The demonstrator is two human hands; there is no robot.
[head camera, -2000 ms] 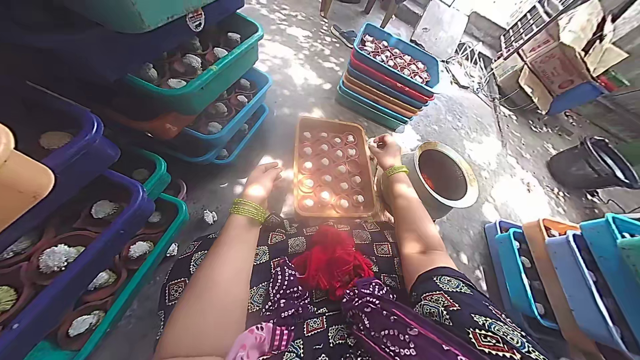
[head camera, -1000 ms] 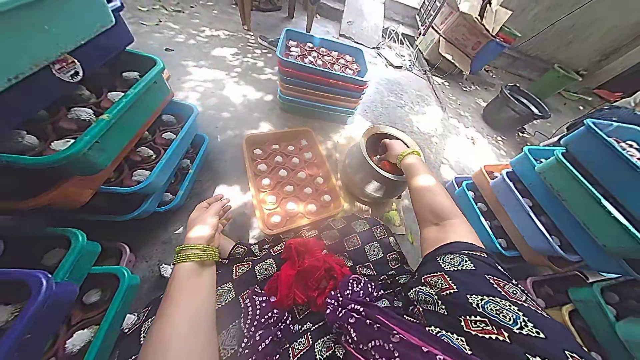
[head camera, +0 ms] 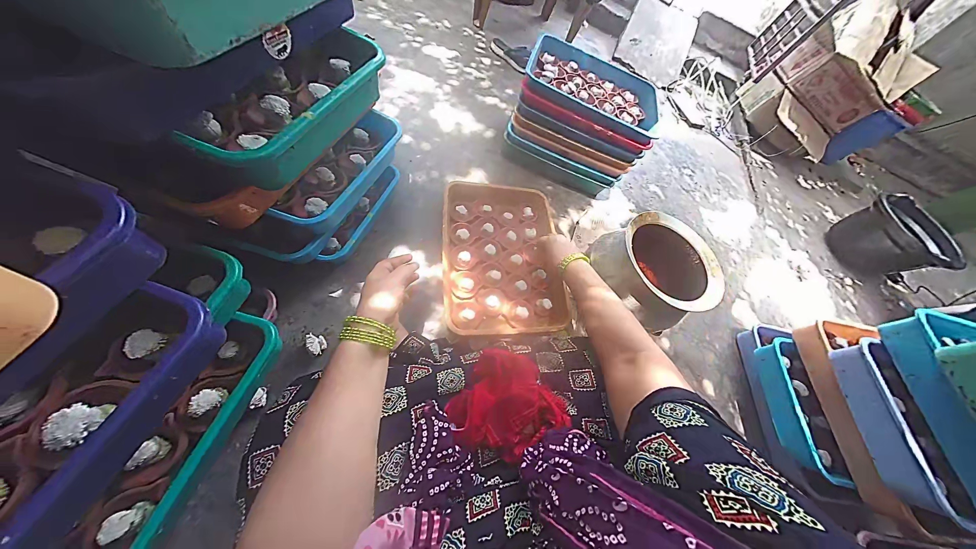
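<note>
An orange plastic tray [head camera: 560,309] lies on the ground in front of my lap, holding rows of small reddish clay cups, each with a white piece in it. My left hand [head camera: 390,286] is off the tray's left side, fingers loosely spread, holding nothing that shows. My right hand [head camera: 555,248] reaches over the tray's right edge; its fingertips are blurred and partly hidden, so what they hold cannot be told. Right of the tray stands a wide-rimmed metal pot [head camera: 713,286] with dark reddish contents.
Stacked trays [head camera: 381,69] of cups rise at the left, with a purple tray [head camera: 183,358] nearer. Another stack [head camera: 526,103] stands ahead. More trays [head camera: 862,427] are at the right, a black bucket [head camera: 877,236] behind them, and cardboard boxes [head camera: 831,95] at the back right.
My right hand has come out of the metal pot and moved left to the orange tray's right edge. My left hand remains at the tray's left. The view has shifted.
</note>
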